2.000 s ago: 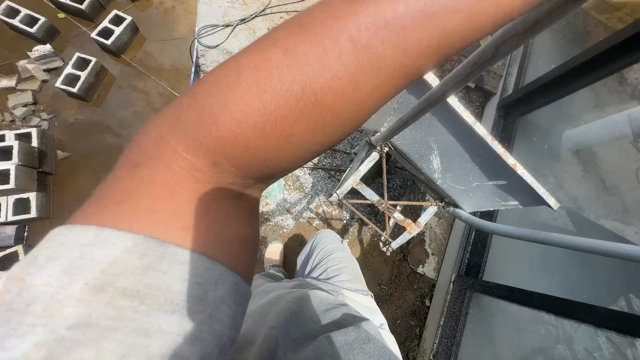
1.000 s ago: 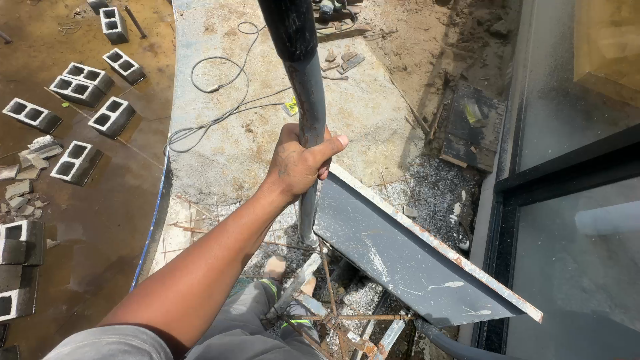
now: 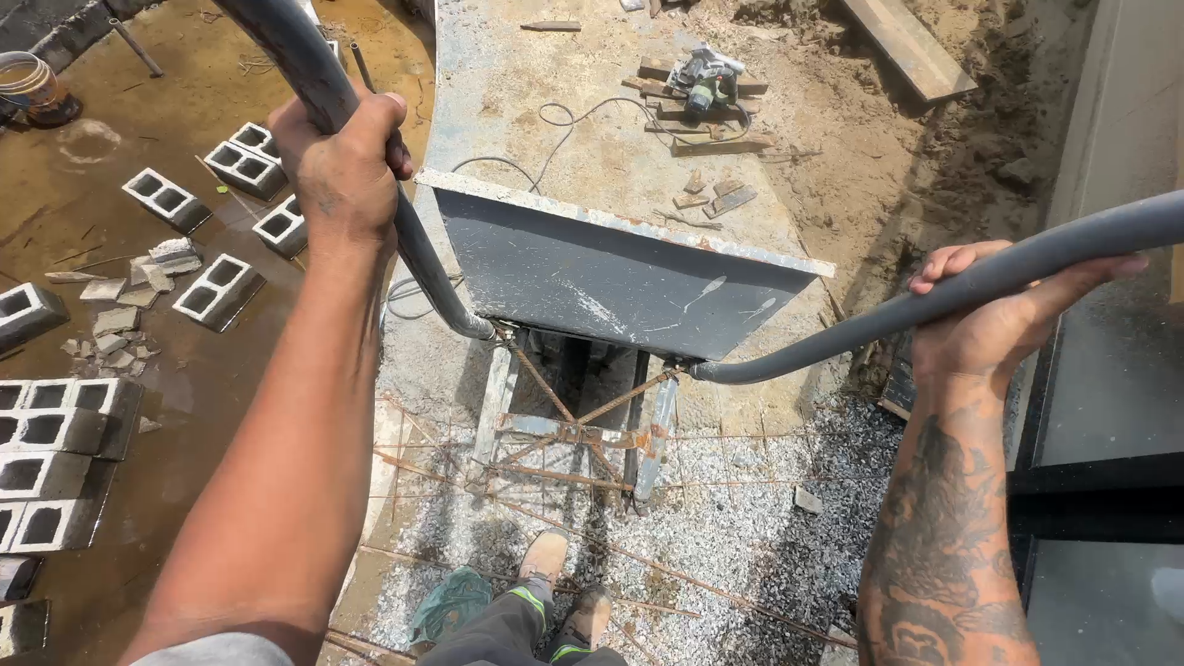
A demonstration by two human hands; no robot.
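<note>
A grey metal wheelbarrow tray (image 3: pixel 620 268) is tipped up in the middle, its back wall facing me. My left hand (image 3: pixel 342 166) is wrapped around the left tubular handle (image 3: pixel 430 254), thumb over the tube. On the other side my right hand (image 3: pixel 999 314) holds the right handle (image 3: pixel 814 347) from below, fingers curled behind it. Both handles bend inward to the underside of the tray. Below them the metal legs (image 3: pixel 499 398), joined by rusty crossed rods (image 3: pixel 575 430), stand over gravel. The wheel cannot be made out.
Concrete blocks (image 3: pixel 222 291) and rubble lie on wet ground at left. A power tool (image 3: pixel 708 79) with a cable rests on wood scraps ahead. Rusty rebar (image 3: pixel 647 564) crosses the gravel by my boots (image 3: pixel 544 557). A glass-panelled wall (image 3: pixel 1110 370) runs along the right.
The tray has turned from slanting at the right to facing me, centred. My right hand has come into view on the right handle; my left hand still holds a handle.
</note>
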